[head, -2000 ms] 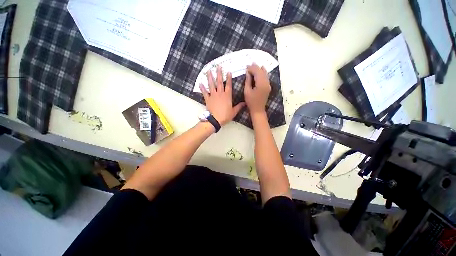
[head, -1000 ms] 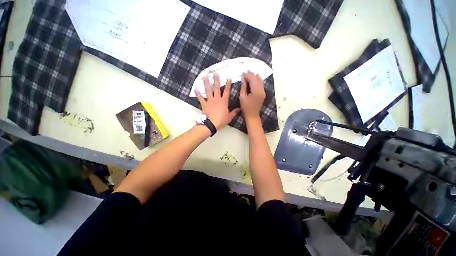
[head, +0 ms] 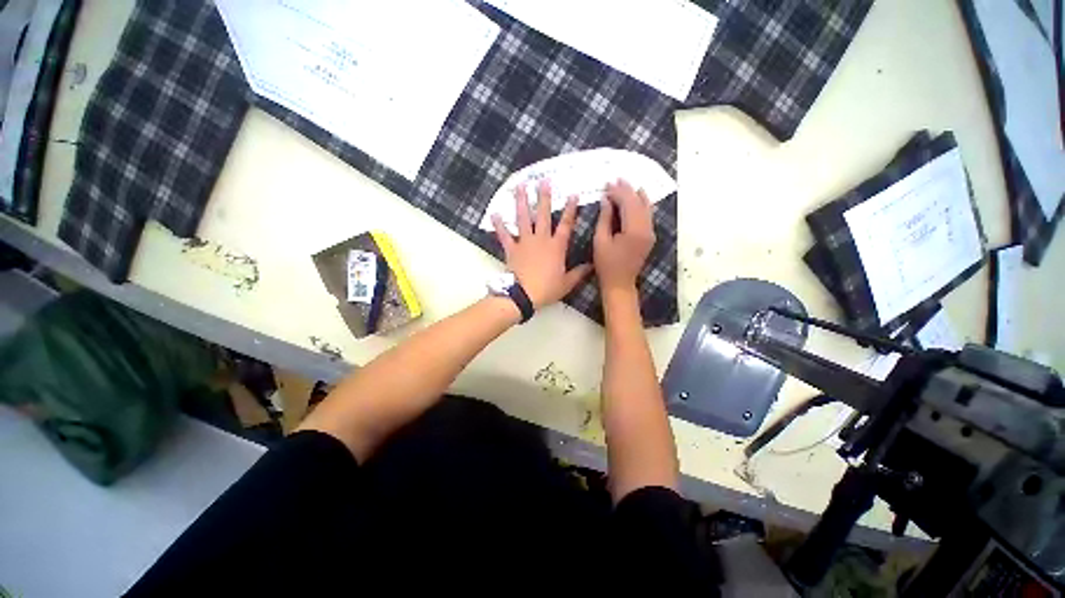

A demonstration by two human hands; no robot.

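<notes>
A white crescent-shaped paper pattern lies on the near corner of the dark plaid fabric lay. My left hand rests flat with its fingers spread, fingertips on the paper's lower edge and palm on the plaid. My right hand is beside it with curled fingers, fingertips at the paper's lower edge. Whether the right fingers pinch anything is hidden. Larger white pattern papers lie on the lay farther off.
The cutting machine stands at the right, its grey base plate on the table. A brown-yellow box with a dark thin item lies left. Cut plaid bundles lie right; a green bag is lower left.
The camera view has shifted, so everything sits slightly differently in the picture. Both hands keep nearly the same place on the paper and cloth.
</notes>
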